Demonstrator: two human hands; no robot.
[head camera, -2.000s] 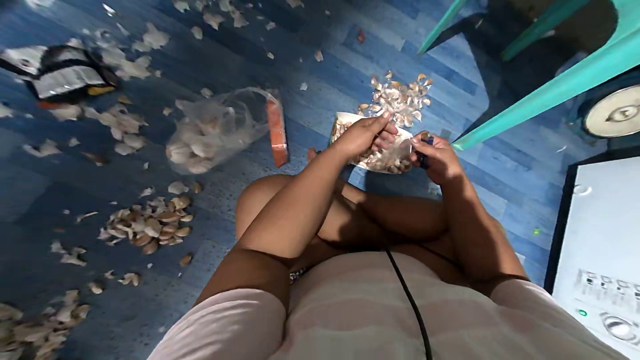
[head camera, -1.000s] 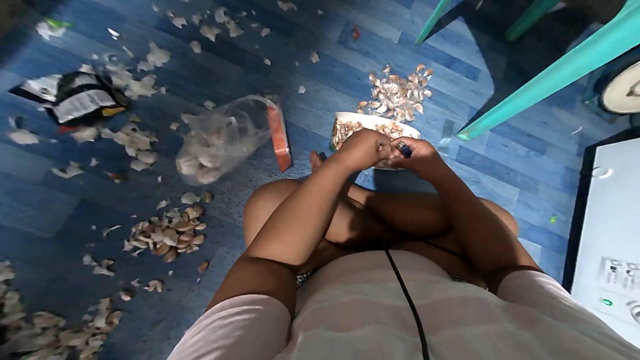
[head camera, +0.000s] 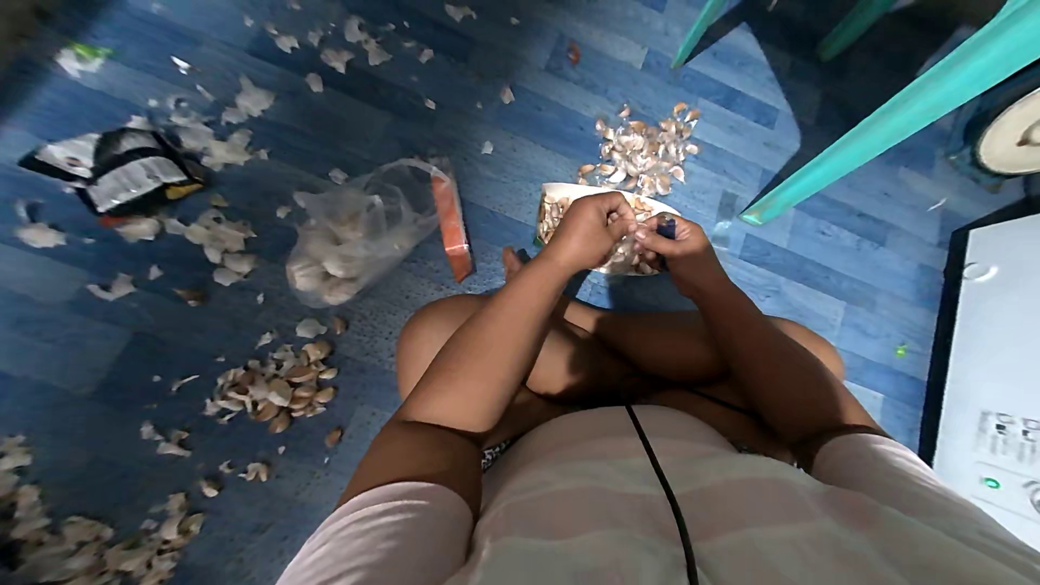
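Observation:
Above a white tub (head camera: 561, 192) of garlic cloves, my left hand (head camera: 597, 231) and my right hand (head camera: 681, 245) meet at the fingertips. In my right hand is a small tool with a dark blue handle (head camera: 666, 228); its blade, if any, is hidden. My left fingers pinch something small and pale, perhaps a garlic clove, mostly covered by the fingers. Just beyond the tub lies a pile of garlic cloves (head camera: 646, 150) on the blue floor. To the left, a clear plastic bag (head camera: 349, 236) holds garlic bulbs, beside an orange packet (head camera: 451, 223).
Another clove pile (head camera: 280, 390) lies at the left, with garlic skins (head camera: 97, 544) at the lower left and more scattered above. A black and silver wrapper (head camera: 134, 171) lies far left. Green plastic legs (head camera: 886, 122) stand at upper right; a white appliance (head camera: 991, 349) stands at right.
Two seconds ago my hands were more open and slightly apart over the tub; now their fingertips are together. The view has shifted slightly.

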